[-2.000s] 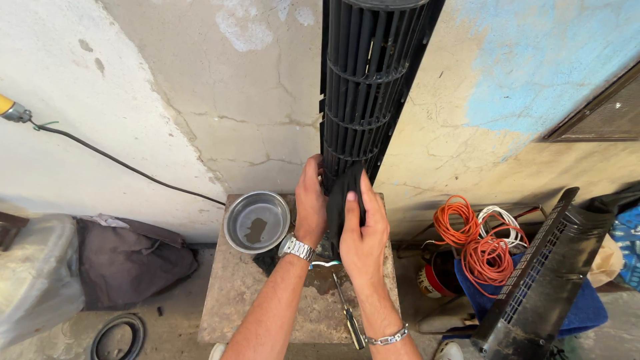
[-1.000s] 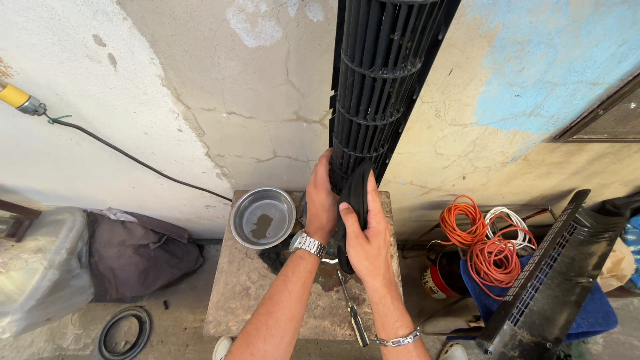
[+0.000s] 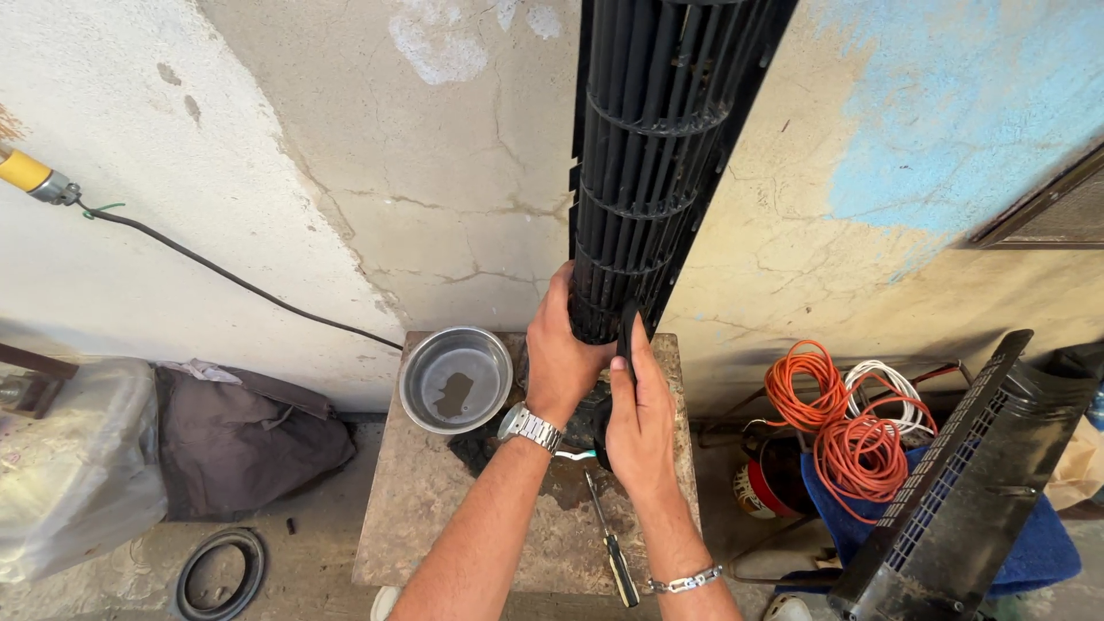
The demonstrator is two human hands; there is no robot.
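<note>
A tall black cylindrical blower wheel (image 3: 642,164) of plastic blades stands in a long black housing against the wall. My left hand (image 3: 561,349), with a steel watch on the wrist, grips the wheel's lower end. In my right hand (image 3: 640,405) is a black part (image 3: 627,345), seen nearly edge-on at the wheel's lower right. Below, on a worn stool top (image 3: 431,535), lie a screwdriver (image 3: 614,552), a white and teal toothbrush-like handle (image 3: 576,454) and a dark cloth (image 3: 470,450). A metal bowl (image 3: 455,379) with a little murky liquid is left of my left hand.
Orange cable coils (image 3: 854,457), a white coil (image 3: 888,388), a blue towel (image 3: 1035,552) and a long black vented plastic cover (image 3: 957,509) are at the right. A dark cloth bag (image 3: 250,440) and a black rubber ring (image 3: 222,573) lie at the left. A black cord (image 3: 250,279) crosses the wall.
The black part in my right hand has turned from showing its broad face to nearly edge-on. My left hand stays at the wheel's lower end.
</note>
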